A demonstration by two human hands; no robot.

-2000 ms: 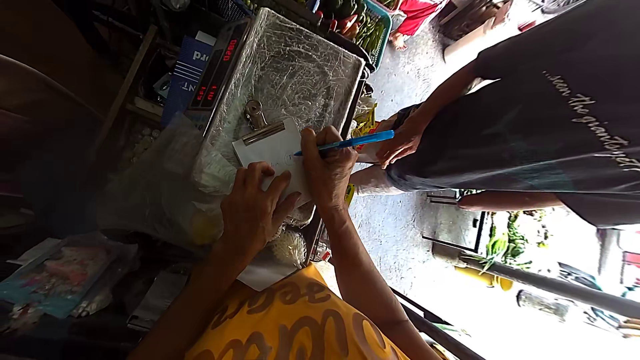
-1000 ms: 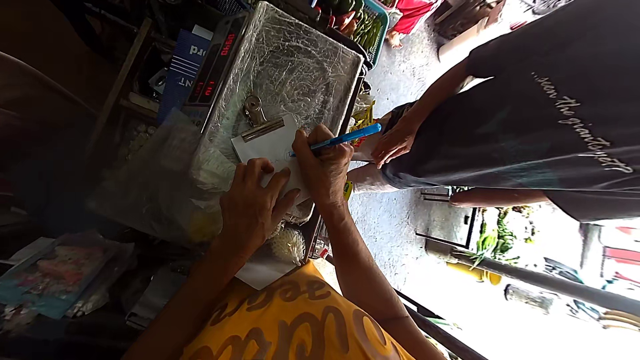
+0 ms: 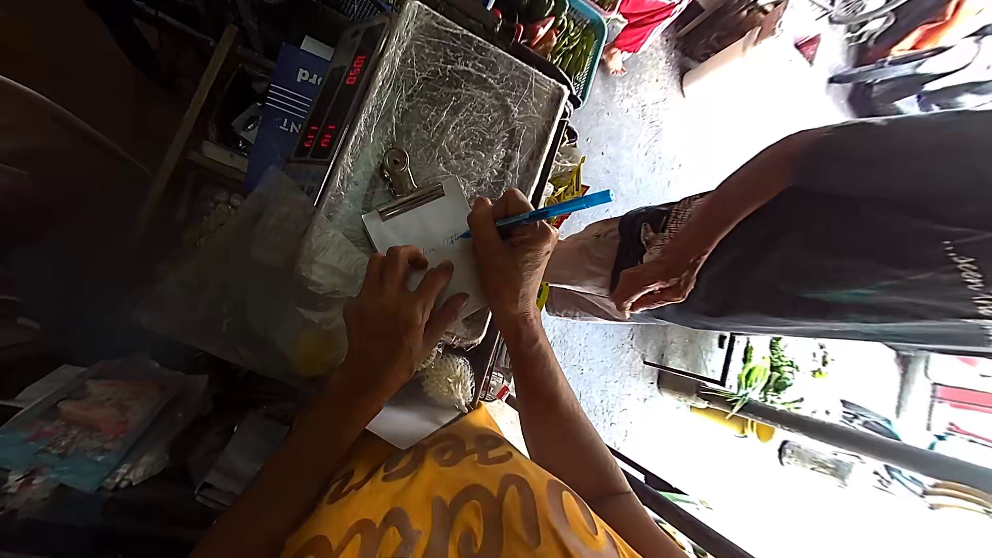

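My right hand (image 3: 515, 260) grips a blue pen (image 3: 570, 206), its tip on a white paper pad (image 3: 422, 236) that bears some handwriting. My left hand (image 3: 399, 310) presses on the lower part of the pad with spread fingers. A metal bulldog clip (image 3: 397, 170) clamps the pad's upper edge. The pad lies over the plastic-wrapped tray of a digital scale (image 3: 473, 93), whose display (image 3: 333, 101) glows red at the left.
A blue box (image 3: 283, 108) stands beyond the display. Clear plastic bags (image 3: 256, 287) lie left of my hands. A green basket of vegetables (image 3: 585, 46) is past the tray. At the right stands a person in a dark shirt (image 3: 837, 232).
The standing person's arm and shirt have shifted somewhat in view. My right hand keeps the pen at the pad, and my left hand stays on the paper.
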